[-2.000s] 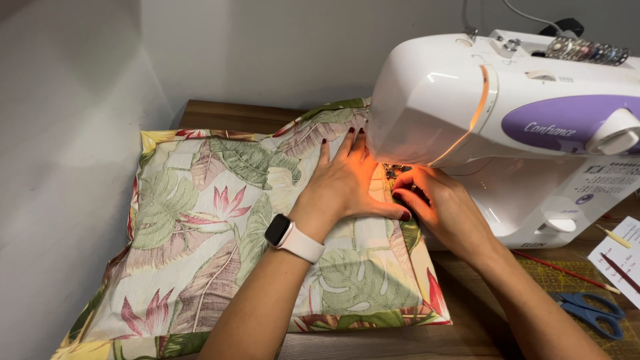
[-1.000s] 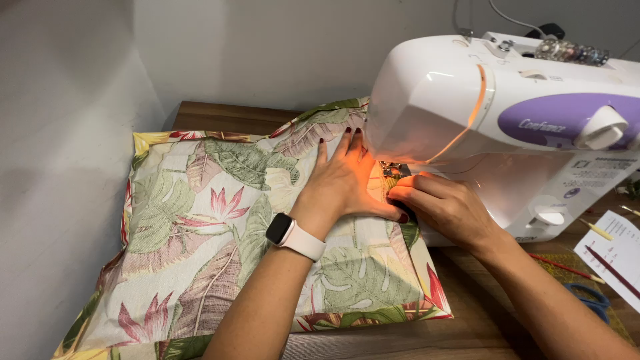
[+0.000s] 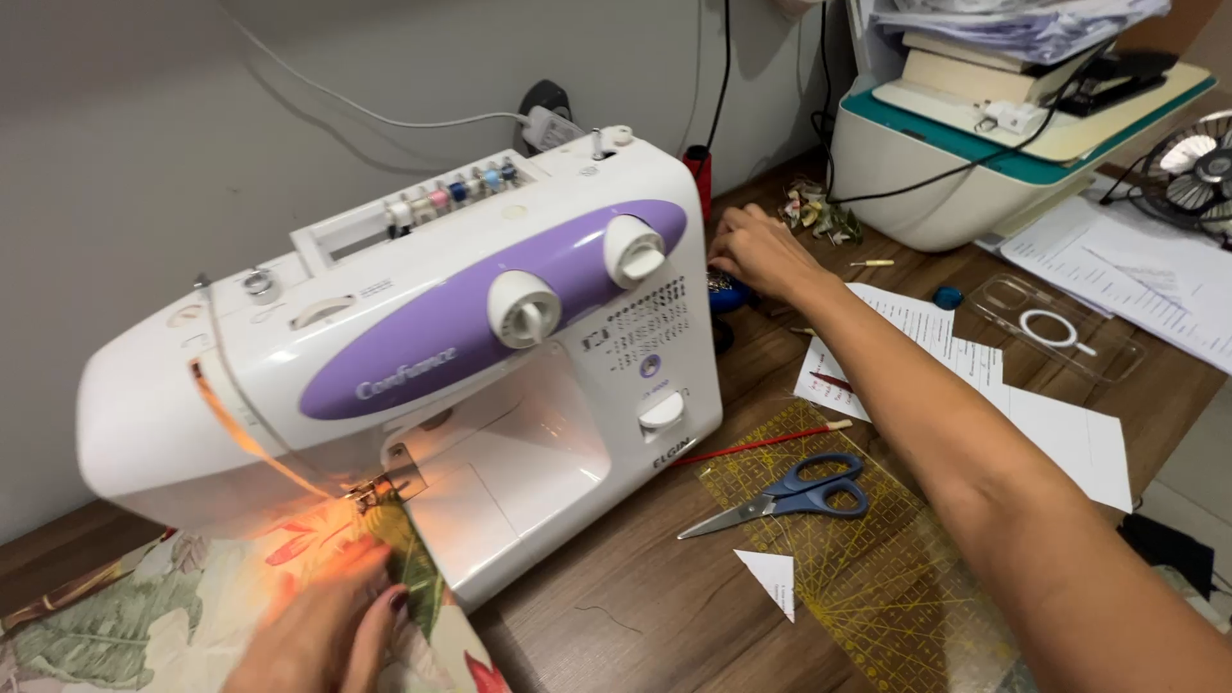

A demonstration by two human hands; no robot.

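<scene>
A white and purple sewing machine (image 3: 500, 308) stands at the middle left, its lamp lit over the presser foot (image 3: 366, 493). Leaf-and-flower print fabric (image 3: 125, 616) lies under and in front of the foot. My left hand (image 3: 322, 616), somewhat blurred, rests on this fabric just below the foot. Beyond the machine's right end, my right hand (image 3: 760, 250) reaches down at a blue container (image 3: 727, 294) with small metal items, probably pins. Its fingertips are partly hidden, and whether they grip anything does not show.
Blue-handled scissors (image 3: 794, 496) lie on a clear quilting ruler (image 3: 866, 577). Near them are a thin red stick (image 3: 760, 445) and paper pieces (image 3: 1059, 433). A printer (image 3: 914, 183) stacked with papers stands at the back right, beside fabric scraps (image 3: 818, 214). A red thread spool (image 3: 698, 178) stands behind the machine.
My right hand has left the fabric by the presser foot and moved right, past the machine, to the blue container. My left hand stays on the fabric. The view has swung right.
</scene>
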